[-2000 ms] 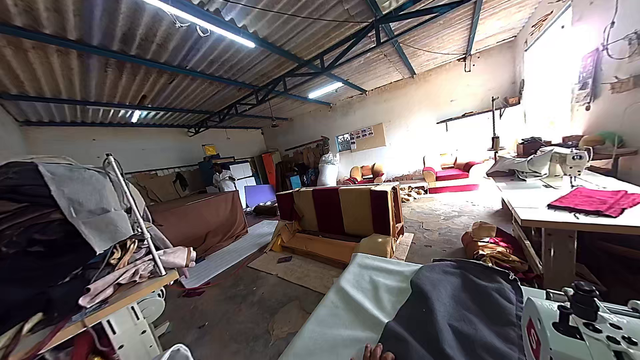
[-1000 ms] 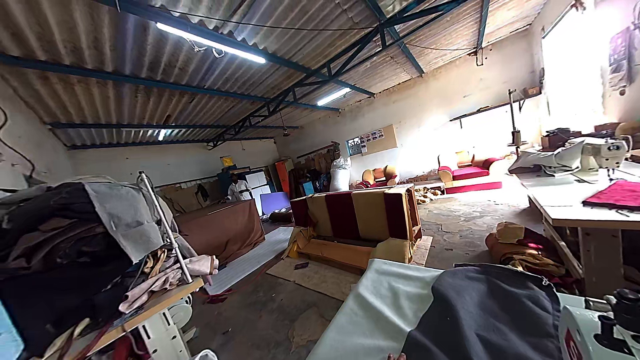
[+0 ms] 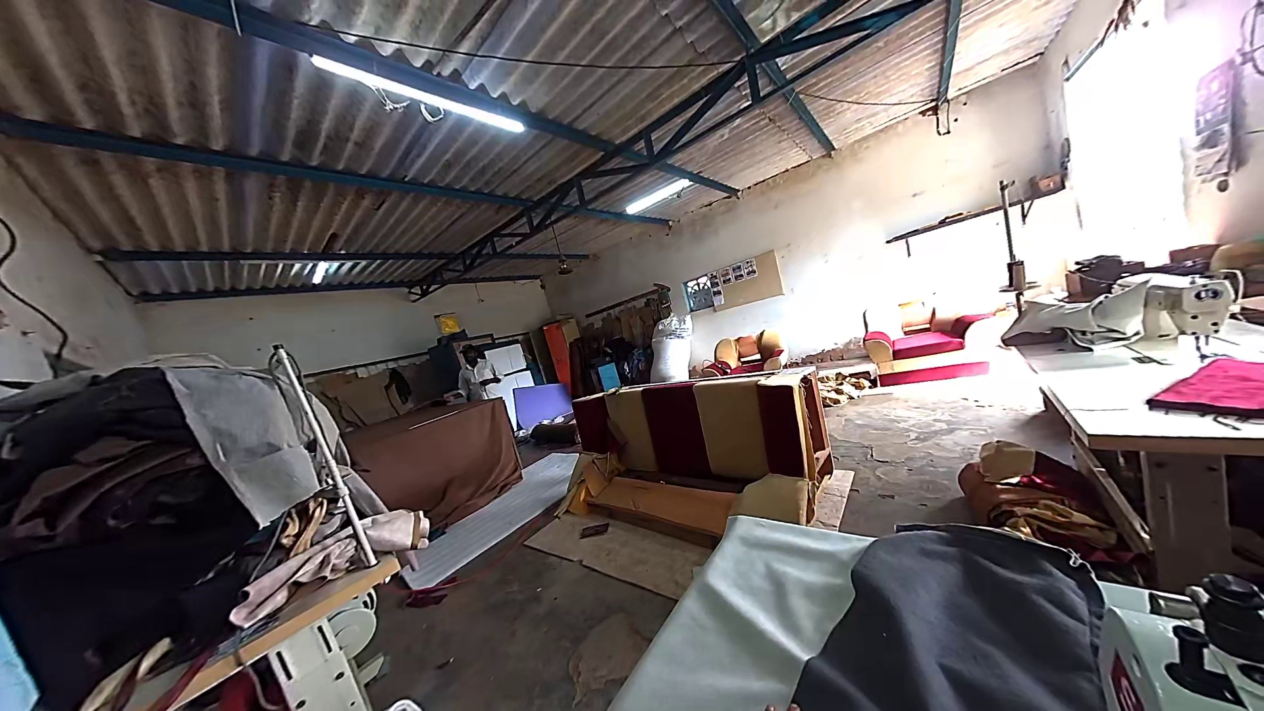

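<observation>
Only a sliver of fingertips, seemingly of my left hand [image 3: 782, 707], shows at the bottom edge, by the seam between pale green-grey material [image 3: 765, 592] and dark grey fabric [image 3: 963, 602]. The rest of that hand is cut off, so its grip cannot be told. My right hand is out of view. The joined materials lie spread at the lower right, beside the white head of a sewing machine [image 3: 1136, 657] with black thread-tension parts.
Piled fabrics [image 3: 99, 474] cover a sewing table [image 3: 296, 612] at left. A red and yellow striped sofa [image 3: 691, 425] stands mid-floor. Another table [image 3: 1106, 410] at right bears a sewing machine [image 3: 1185, 301] and red cloth [image 3: 1215, 387]. A person [image 3: 478, 375] is near the back wall.
The fingers seen on the fabric two seconds ago have dropped almost wholly below the bottom edge. The view has shifted left and tilted.
</observation>
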